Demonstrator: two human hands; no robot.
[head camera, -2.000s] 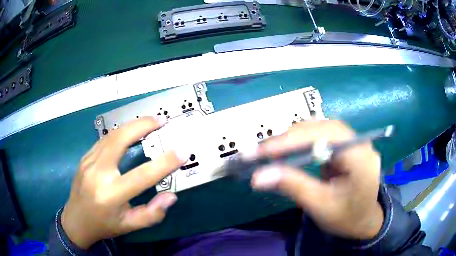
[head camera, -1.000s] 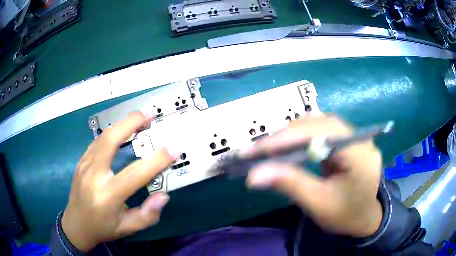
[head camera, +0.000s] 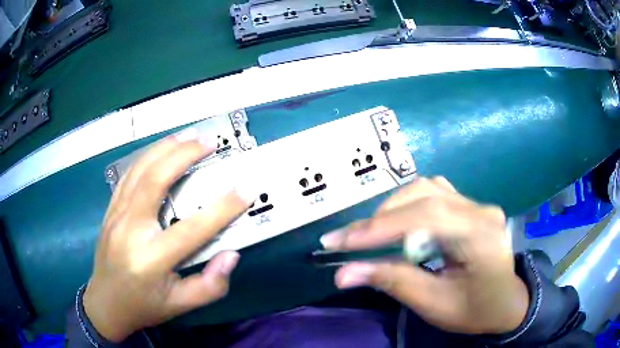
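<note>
The front carrier fixture (head camera: 285, 170), a pale metal plate with groups of round holes and short dark slots, lies slanted on the green worktop. My left hand (head camera: 153, 238) lies over its left end, with fingertips on its top face and the thumb at its near edge. The rear fixture (head camera: 228, 129) sits just behind, partly under my left fingers. My right hand (head camera: 435, 255) holds the tweezers (head camera: 381, 256) between thumb and fingers, off the plate's near side, tips pointing left. The tweezers are blurred, and I cannot tell if anything is in their tips.
A white edge strip (head camera: 170, 102) crosses behind the fixtures. Beyond it, a loose fixture (head camera: 299, 20) lies at the top centre and darker ones (head camera: 24, 121) at the left. A silver guide rail (head camera: 326, 46) runs along the strip. A blue bin (head camera: 567, 211) is at the right.
The front fixture has shifted left under my left hand, showing its right end fully. My right hand and the tweezers have moved off the plate towards me. The tweezers now look thin instead of broad.
</note>
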